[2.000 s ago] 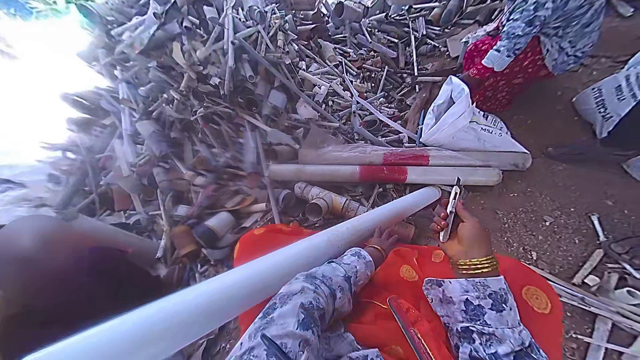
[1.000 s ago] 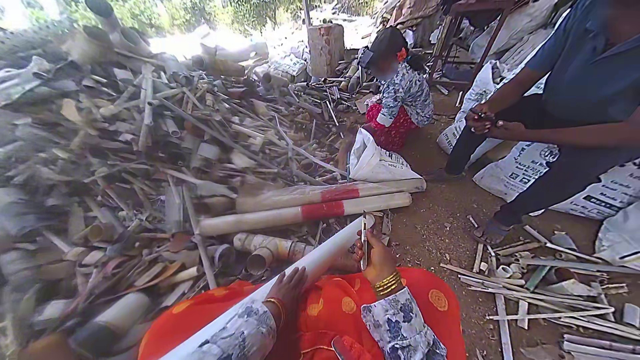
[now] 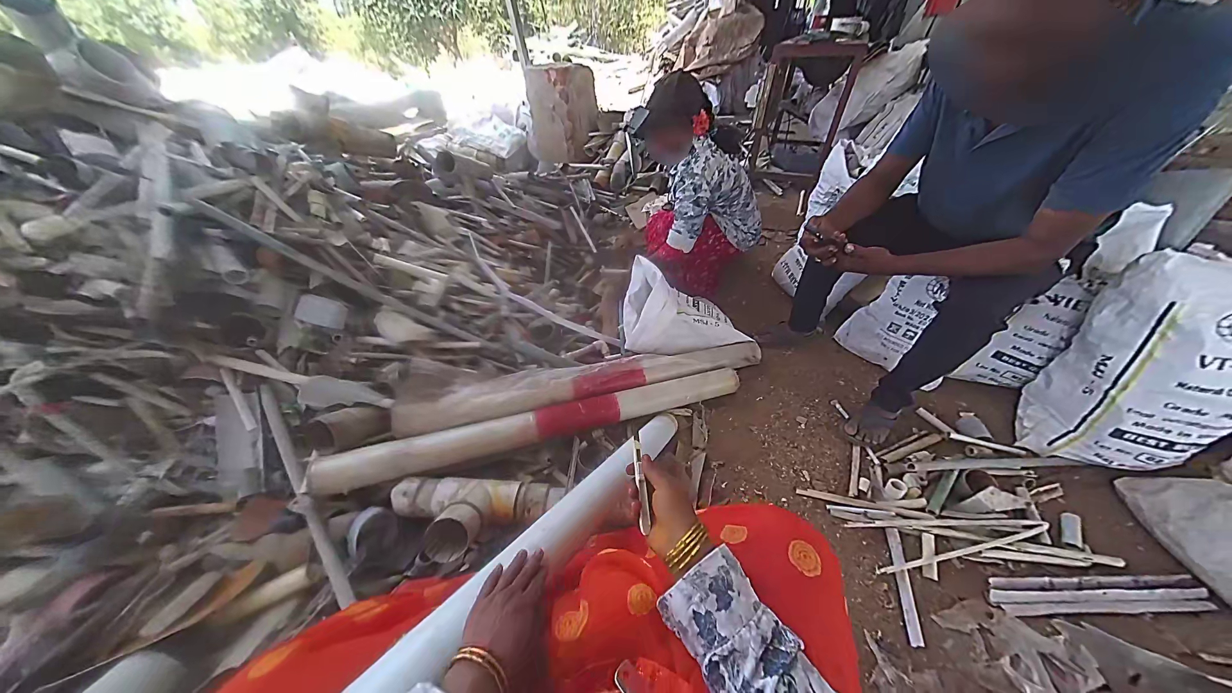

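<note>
A long white plastic pipe (image 3: 481,597) slants across the lap, its far end pointing up and to the right. My left hand (image 3: 510,606) lies flat on top of the pipe's near half, fingers spread, without gripping it. My right hand (image 3: 664,505) is closed around a slim cutter knife (image 3: 641,481), held upright beside the pipe's far part. Red cloth with orange circles (image 3: 760,558) covers the lap. Just beyond the pipe lie two cream pipes with red bands (image 3: 577,416), side by side.
A heap of scrap pipes (image 3: 289,260) fills the left. A white sack (image 3: 674,313) stands ahead, with a crouching person (image 3: 707,192) behind it. Another person (image 3: 1001,192) sits at right before printed sacks (image 3: 1136,356). Cut plastic strips (image 3: 962,529) lie on the ground at right.
The view has turned far to the right and up, bringing the seated person and sacks into sight. My left hand has come off a bent-over reach near my right hand and now rests lower on the pipe.
</note>
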